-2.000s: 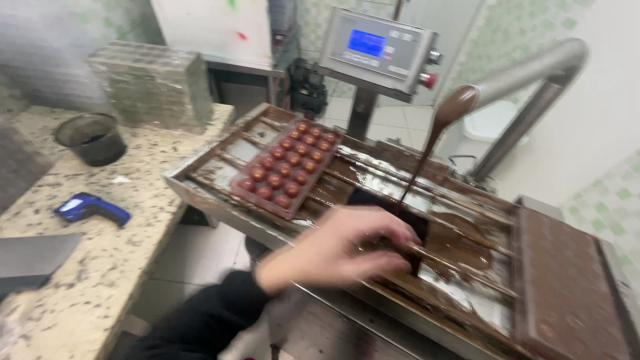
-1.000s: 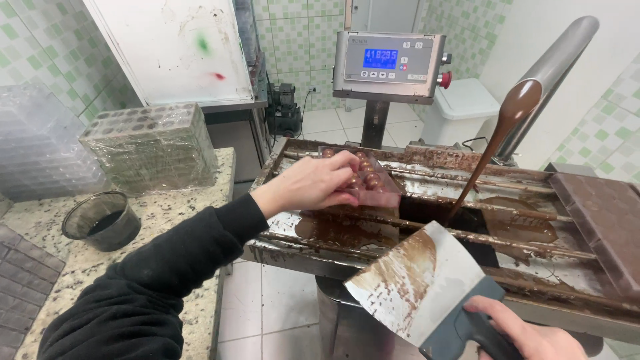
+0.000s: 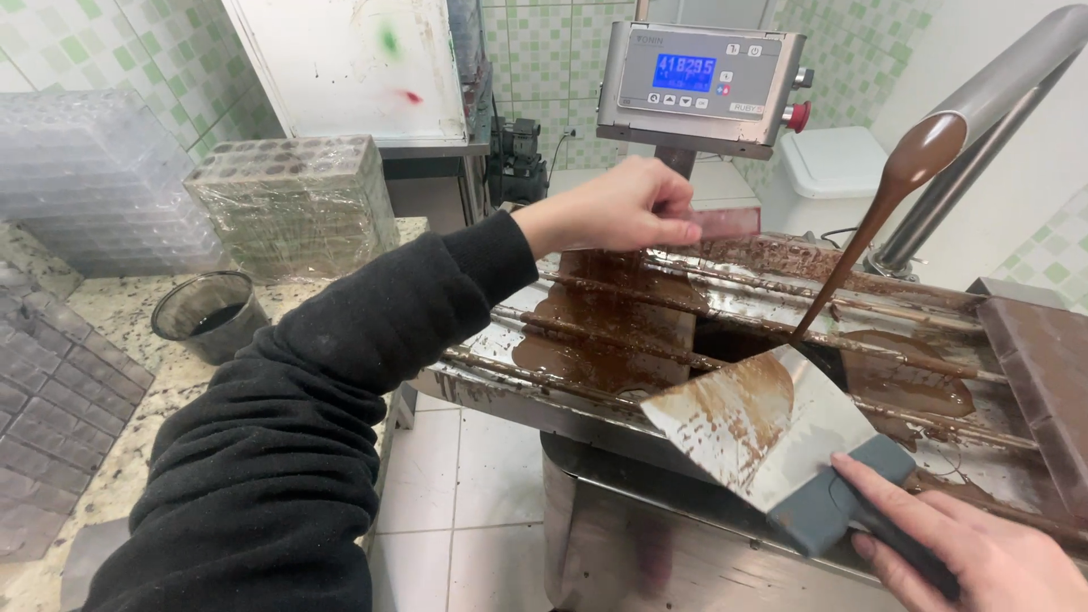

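Observation:
My left hand (image 3: 625,208) is raised over the far side of the chocolate machine's tray, its fingers closed on the edge of a chocolate mould (image 3: 727,223), seen nearly edge-on and partly hidden by the hand. Below it, melted chocolate (image 3: 603,327) lies across the metal rods of the tray (image 3: 501,382). At the lower right my right hand (image 3: 977,544) holds a wide scraper (image 3: 765,425) by its dark handle, the metal blade smeared with chocolate. Chocolate pours from the spout (image 3: 1003,110) in a thin stream (image 3: 841,263) behind the blade.
A control panel (image 3: 701,81) stands behind the tray. A chocolate-coated mould (image 3: 1045,374) lies at its right end. On the speckled counter (image 3: 110,302) at left are a dark cup (image 3: 212,319), wrapped moulds (image 3: 293,208), stacked clear moulds (image 3: 102,178) and grey moulds (image 3: 59,408).
Two seconds ago the mould lay on the tray's left part with round red pieces showing; now my left hand holds it up, tilted. The scraper in my right hand came into view one second ago.

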